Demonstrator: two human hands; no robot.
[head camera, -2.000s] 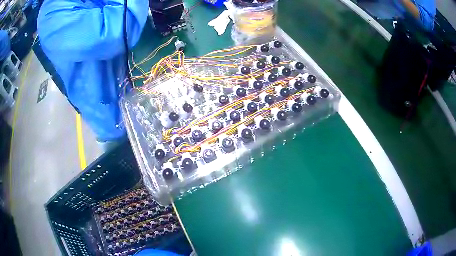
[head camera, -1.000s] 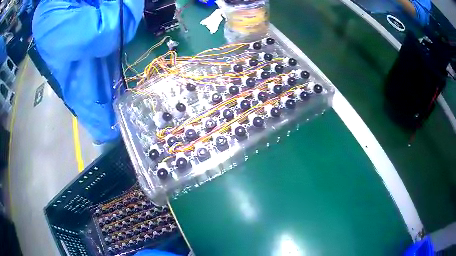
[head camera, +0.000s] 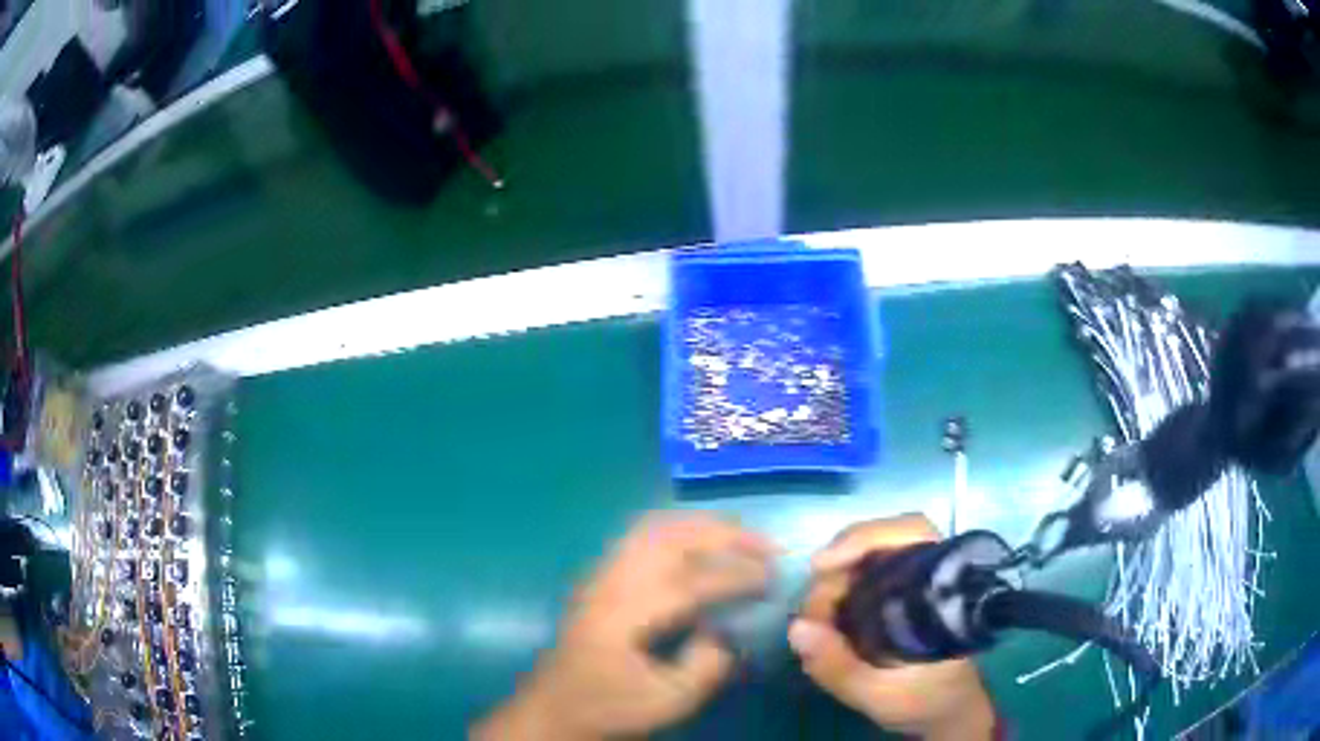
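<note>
My right hand (head camera: 905, 692) is closed around the thick black electric screwdriver (head camera: 905, 601), whose black cord runs off to the right. My left hand (head camera: 630, 630) is beside it, blurred, with thumb and fingers curled; I cannot tell whether a small thing is between the fingertips. The blue screw bin (head camera: 676, 369) stands just beyond my hands, with a heap of tiny shiny screws (head camera: 767, 391). The screwdriver's bit is hidden or too blurred to see.
A small cabled part (head camera: 954, 432) lies right of the bin. A white cable bundle (head camera: 1194, 579) lies at the right, partly behind a blurred black hanging fitting (head camera: 1267, 384). The blister tray (head camera: 152, 579) is at the far left. A black housing (head camera: 384, 109) is on the green conveyor behind.
The view has swung right from the tray and floor crate to the screw bin. Both hands and the screwdriver are now in view; the tray is at the far left edge.
</note>
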